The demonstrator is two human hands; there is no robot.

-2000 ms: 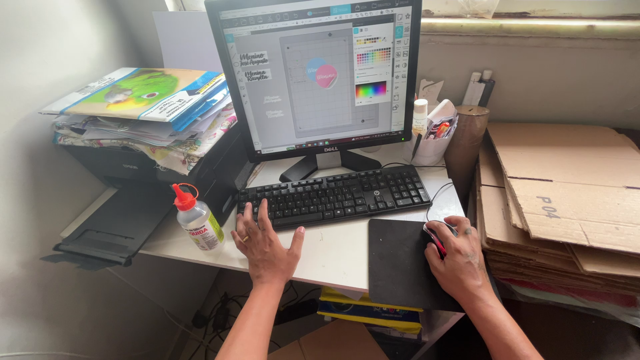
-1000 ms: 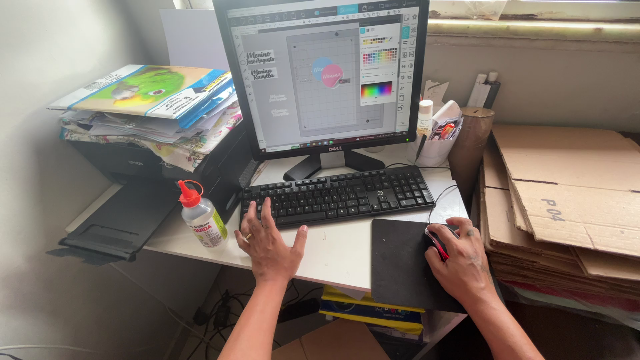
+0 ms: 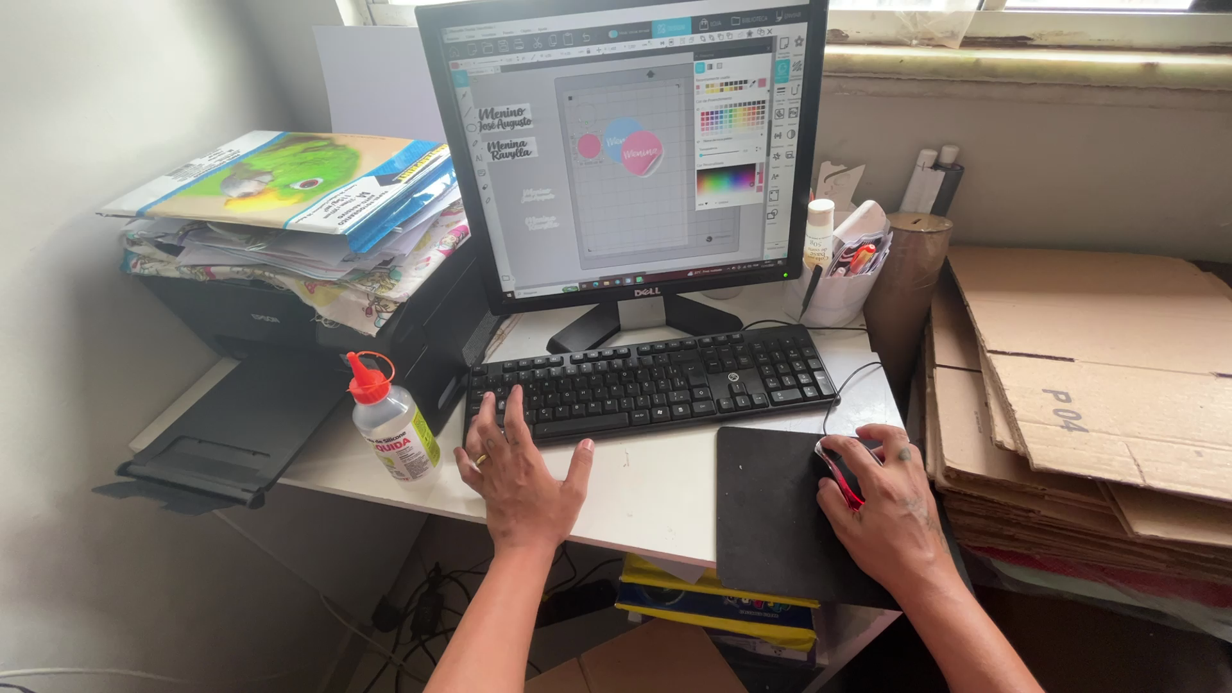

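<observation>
My left hand [image 3: 525, 481] rests at the left end of a black computer keyboard [image 3: 654, 385], fingers spread over its keys and thumb apart. My right hand [image 3: 885, 505] is closed over a black and red computer mouse [image 3: 839, 476] on a black mouse pad [image 3: 770, 520]. Behind the keyboard stands a Dell monitor [image 3: 635, 183], whose screen shows a design program with blue and pink circles, lettering and a colour palette. Left of my left hand, a clear plastic bottle [image 3: 395, 428] with a red nozzle cap stands upright on the white desk [image 3: 635, 491].
An Epson printer [image 3: 279, 337] at the left bears papers and a colourful packet [image 3: 279, 183]. Behind the desk's right side are a pen cup [image 3: 842, 279] and a cardboard tube [image 3: 905, 279]. Stacked flat cardboard [image 3: 1088, 385] lies at the right. Cables [image 3: 423, 616] hang below the desk.
On the screen, a small pink circle now shows left of the blue and pink circles. Both hands have stayed at the keyboard and mouse.
</observation>
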